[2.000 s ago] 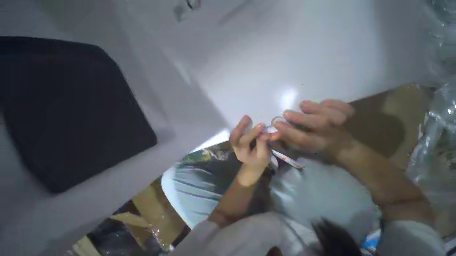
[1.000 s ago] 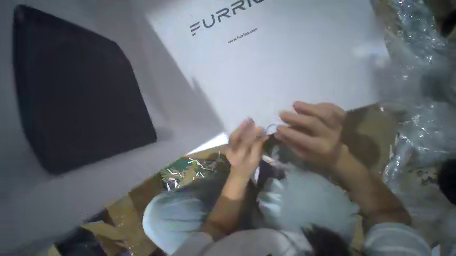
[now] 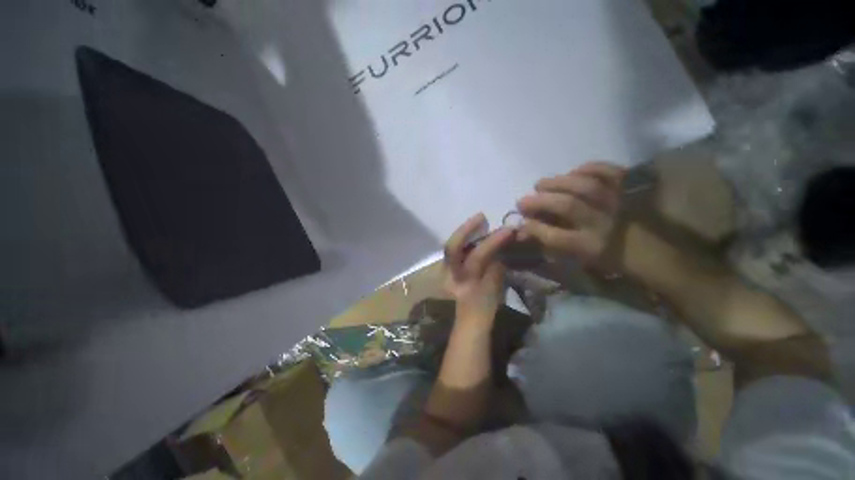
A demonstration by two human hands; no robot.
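Note:
A large white carton (image 3: 525, 122) with FURRION printed on its top lies in front of me. Its left side (image 3: 356, 225) shows a black product picture (image 3: 202, 187). My left hand (image 3: 478, 258) and my right hand (image 3: 577, 216) meet at the carton's near edge, fingertips close together. A small pale piece with a thin curved rim (image 3: 512, 218) shows at the right hand's fingertips; it is blurred, perhaps a label. Whether the left fingers also grip it is unclear.
Brown cardboard (image 3: 281, 422) and green covering with shiny scraps (image 3: 375, 339) lie below the carton. Clear plastic (image 3: 750, 150) lies on the right. Dark shapes (image 3: 830, 216) show at the right edge. My knees, in pale cloth (image 3: 600, 366), are close under my hands.
The view has shifted, so the FURRION print and the carton's far right edge now show. My hands stay together at the near edge. The white strip seen below them earlier no longer shows clearly.

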